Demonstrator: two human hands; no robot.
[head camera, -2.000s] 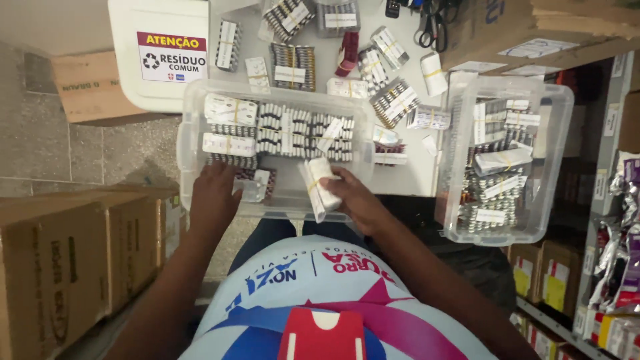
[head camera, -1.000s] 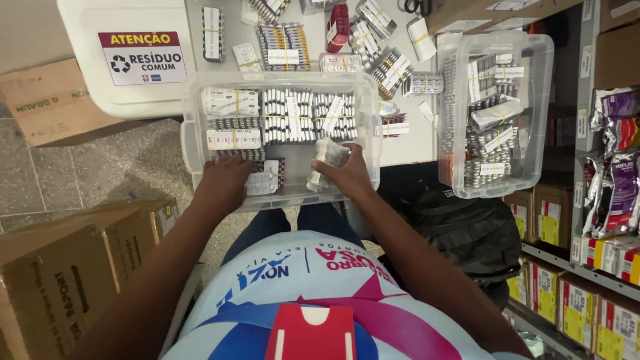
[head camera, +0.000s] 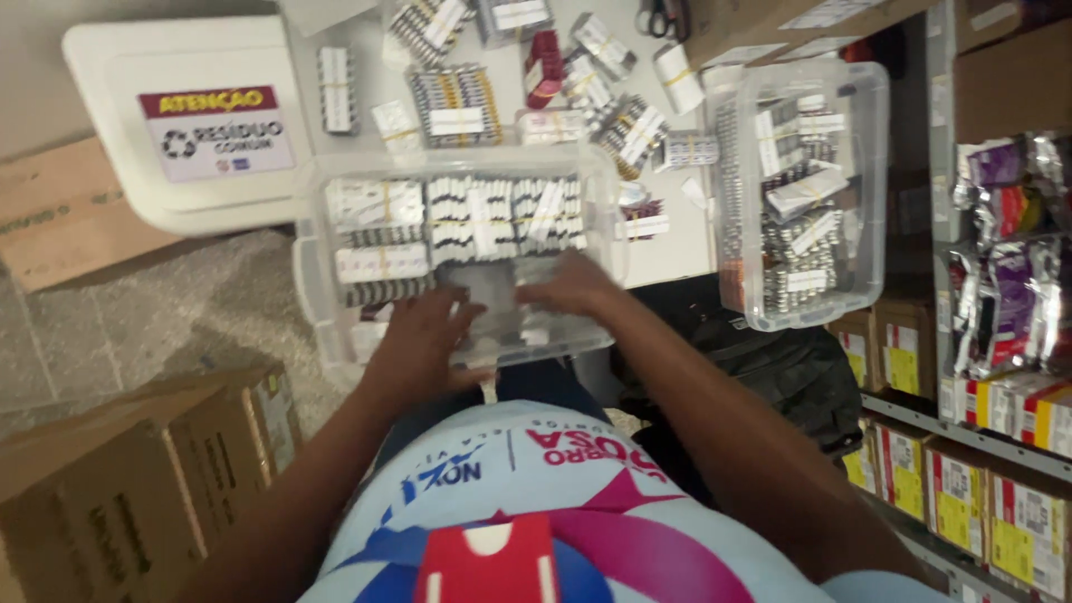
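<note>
A clear plastic bin (head camera: 620, 251) holds rubber-banded bundles of blister packs (head camera: 469, 219) along its far side and left end. Over the bin's near left part is my left hand (head camera: 427, 335), fingers spread, close to the bundles at that end. My right hand (head camera: 569, 289) reaches into the right part, its fingertips at a pale bundle (head camera: 536, 322); blur hides whether it grips it. Bare bin floor shows between the hands. More banded blister packs (head camera: 456, 105) lie on the white table (head camera: 678, 243) behind the bin.
At the right a second clear bin (head camera: 875, 201) holds banded blister packs. Scissors (head camera: 663, 18) lie at the table's back. A white lid (head camera: 276, 100) with a printed sign is at the left. Cardboard boxes (head camera: 100, 494), a black bag (head camera: 754, 377) and shelving (head camera: 946, 167) surround the table.
The right hand has carried a banded bundle down into the bin's near right part. My left hand has moved right, from the left end toward the middle, its fingers now spread.
</note>
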